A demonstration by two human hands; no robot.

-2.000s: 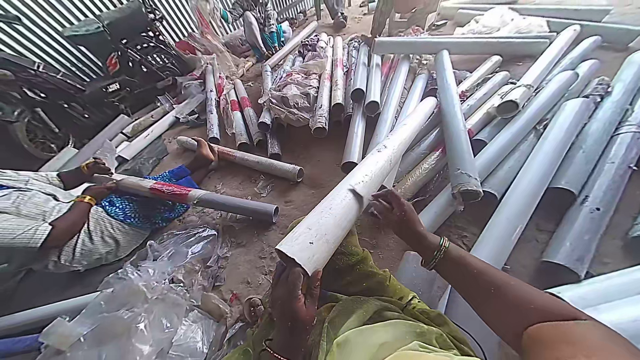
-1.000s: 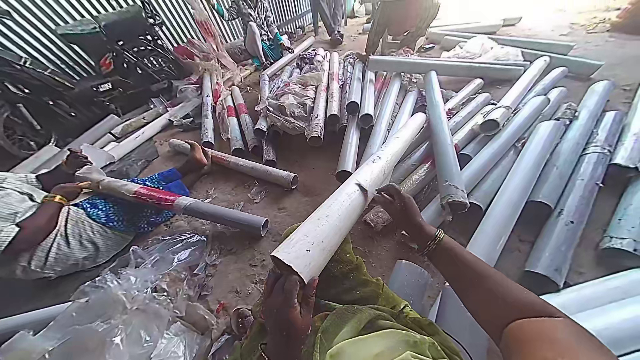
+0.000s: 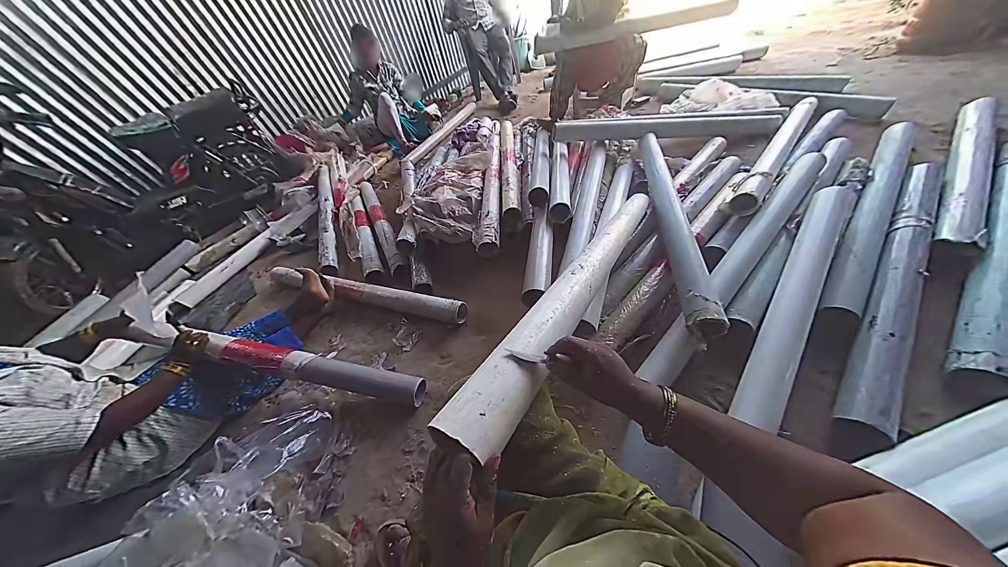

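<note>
A long whitish pipe [image 3: 543, 331] slants up and away across my lap, its near open end low at the centre. My left hand [image 3: 461, 500] is under that near end, supporting it; most of its fingers are hidden. Above the pipe's middle, my right hand [image 3: 591, 368] pinches a small thin blade-like piece [image 3: 526, 357] that lies against the pipe's surface. Bangles circle the right wrist. Just right of the pipe, a grey pipe [image 3: 683, 236] lies across other pipes.
A co-worker at left holds a pipe with a red band [image 3: 315, 368]; another pipe [image 3: 370, 295] lies beyond. Crumpled clear plastic [image 3: 236, 488] is at lower left. Many grey pipes [image 3: 795, 307] cover the ground at right. Motorcycles [image 3: 189, 157] stand by a corrugated wall [image 3: 268, 55]. Other people are at the back.
The view has tilted up somewhat, showing more of the people at the back. My right hand stays at the pipe's upper side, and my left hand remains at its near end.
</note>
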